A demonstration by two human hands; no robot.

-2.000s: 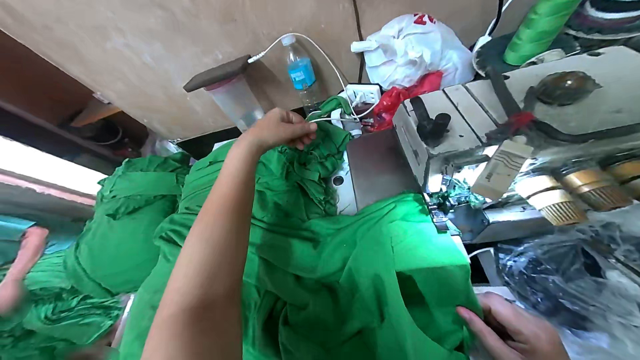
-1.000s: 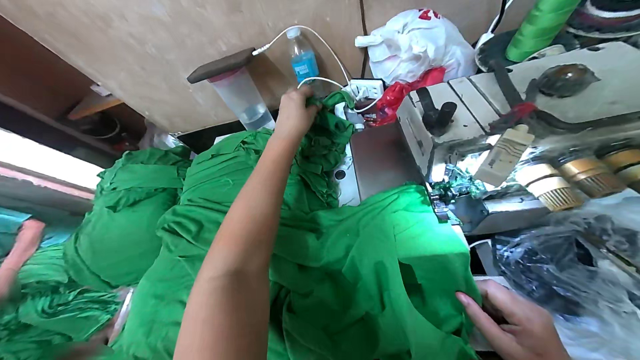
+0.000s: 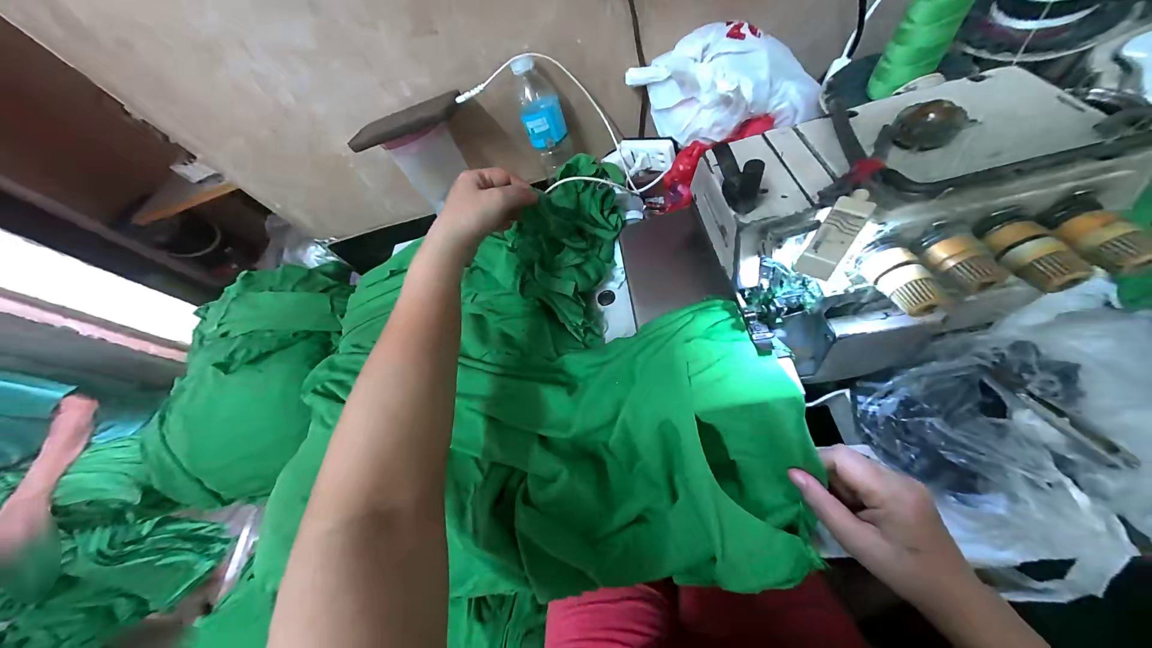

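My left hand (image 3: 490, 200) pinches the edge of bunched green fabric (image 3: 576, 238), beside a thin white cable at the back. The right edge of a green cloth piece (image 3: 630, 423), which lies across my lap and the machine bed, is between the thumb and fingers of my right hand (image 3: 864, 504). The cloth's upper corner reaches the lit presser foot (image 3: 760, 333) of an overlock sewing machine (image 3: 927, 162). Folds hide part of the machine bed (image 3: 666, 261).
Piled green fabric (image 3: 252, 396) lies at the left, near another person's arm (image 3: 54, 468). Behind stand a plastic bottle (image 3: 543, 117), a lidded container (image 3: 427, 157) and a white plastic bag (image 3: 733, 81). A clear plastic bag (image 3: 972, 432) lies right of my right hand.
My left hand has left the white cable and is now on the bunched fabric. My right hand has stayed at the cloth's right edge.
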